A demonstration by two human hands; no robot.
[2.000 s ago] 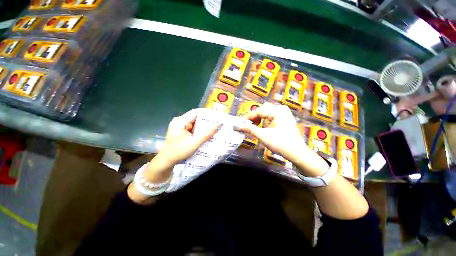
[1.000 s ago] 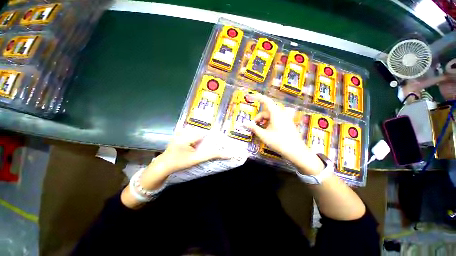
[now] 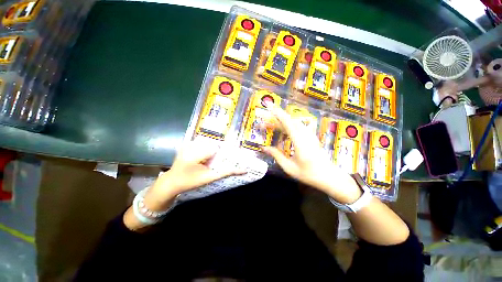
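Note:
My left hand (image 3: 192, 171) holds the white printed label sheet (image 3: 236, 172) at the near edge of the bench. My right hand (image 3: 300, 151) is over the front row of the clear plastic tray (image 3: 194, 122). Its fingers are spread, with fingertips at a yellow device (image 3: 261, 120), second from left. No label shows at the fingertips. The tray holds two rows of yellow devices, each with a red round spot. My right hand partly covers the middle device of the front row.
A tall stack of filled trays (image 3: 41, 82) stands at the left. At the right are a phone (image 3: 437, 148), a white charger plug (image 3: 412, 160), a white fan (image 3: 447, 58) and a pinkish fan (image 3: 491, 88). An open brown carton (image 3: 71, 215) is below the bench edge.
My right hand has moved from the label sheet to the tray, and its fingers have spread. My left hand has lowered with the sheet. The view has shifted, so the tray sits higher.

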